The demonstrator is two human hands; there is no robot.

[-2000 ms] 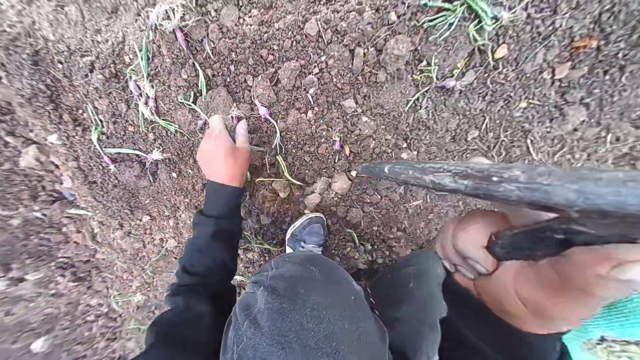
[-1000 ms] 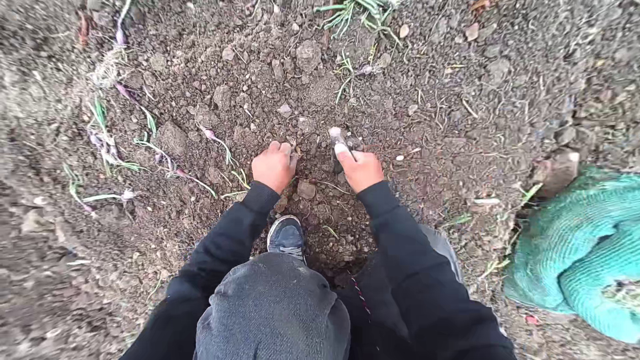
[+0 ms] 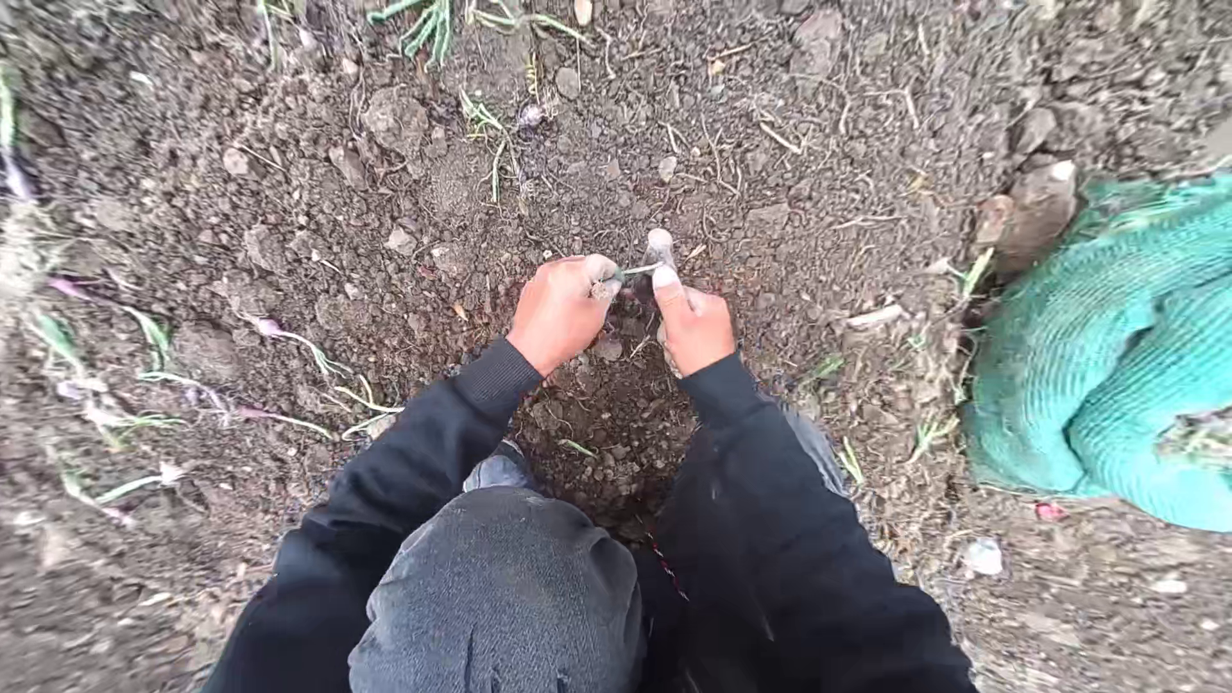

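Observation:
My left hand is closed on the green end of a thin plant stem, low over the soil in front of my knee. The stem spans the short gap to my right hand, whose thumb and fingers grip its other end. A pale, rounded tip shows just beyond my right thumb; whether it is a bulb or a tool's end I cannot tell. On the soil left of my hands lie uprooted onion seedlings with purplish bulbs, one of them a single seedling.
A green mesh sack sits at the right, with a large stone by its upper edge. Green leafy plants lie at the top. My shoe and bent knee are below my hands.
Two seconds ago my left hand was by the seedlings and a long dark handle was near my right hand. Now both hands are close together with a stem between them. The view has shifted.

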